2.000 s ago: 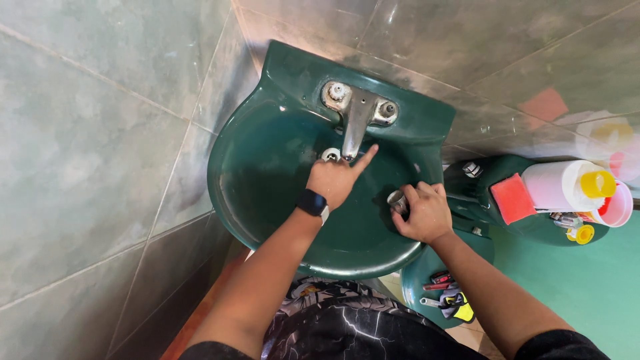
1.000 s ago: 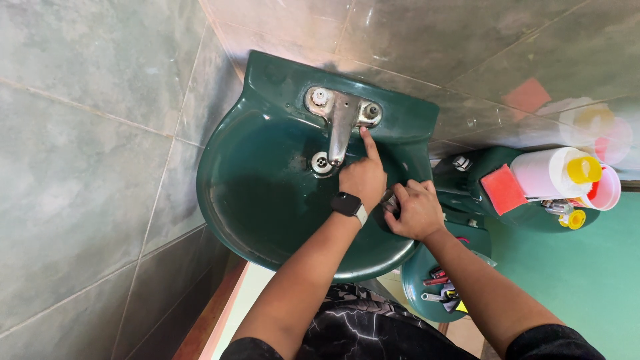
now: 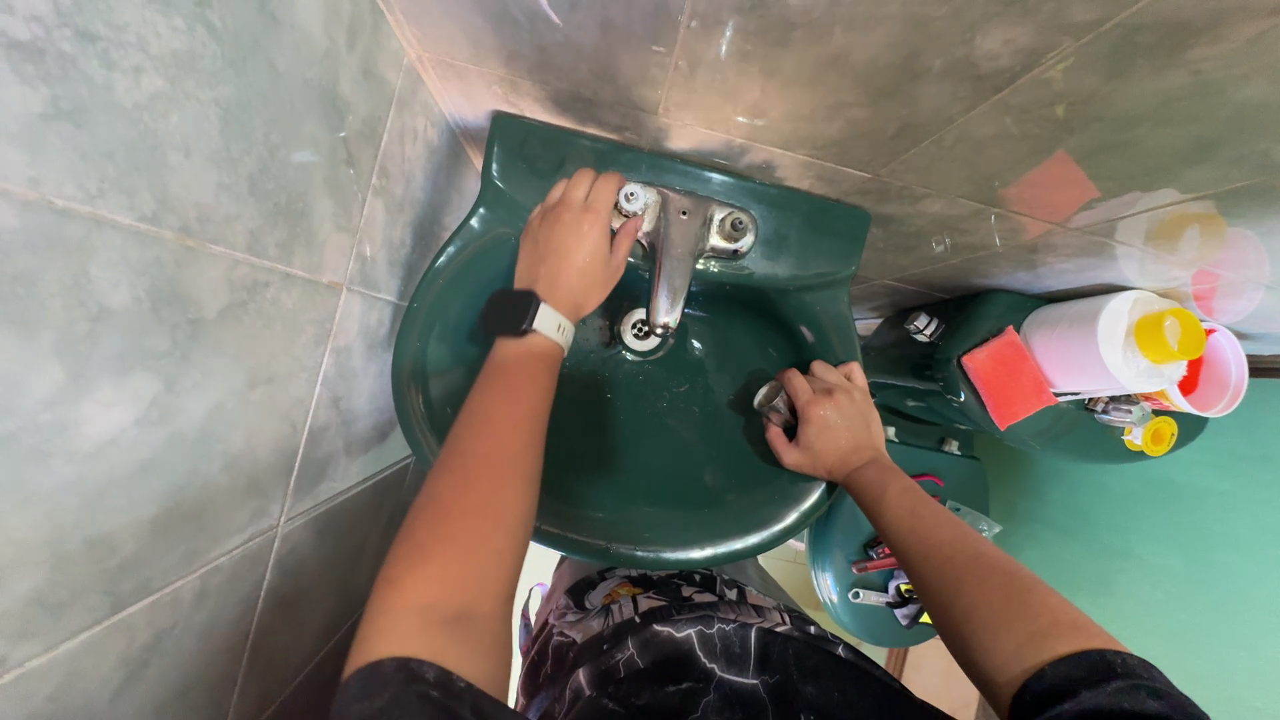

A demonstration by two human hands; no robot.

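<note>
A green ceramic washbasin [image 3: 680, 480] carries a chrome faucet [image 3: 677, 260] with both valve stems bare of handles. My left hand [image 3: 575, 245], with a smartwatch on its wrist, touches the left valve stem [image 3: 632, 198]; its fingers curl beside the stem and the thumb lies near the faucet base. The right valve stem [image 3: 734, 226] stands untouched. Below the spout is the round drain [image 3: 641, 330]. Low on the basin's right inner side, my right hand [image 3: 825, 420] holds a small cylindrical metal piece [image 3: 773, 402], partly hidden by the fingers.
On the green toilet tank [image 3: 900, 360] at right are a red sponge [image 3: 1008, 378], a white bottle with a yellow cap [image 3: 1085, 342], a pink-white tub [image 3: 1222, 370] and a yellow ring-shaped piece [image 3: 1158, 436]. Tools, including a wrench [image 3: 870, 597], lie on the toilet lid [image 3: 835, 560]. Tiled walls border the basin.
My left hand has moved from pointing at the right valve stem to the left one. My right hand stays at the basin's right side with the metal piece.
</note>
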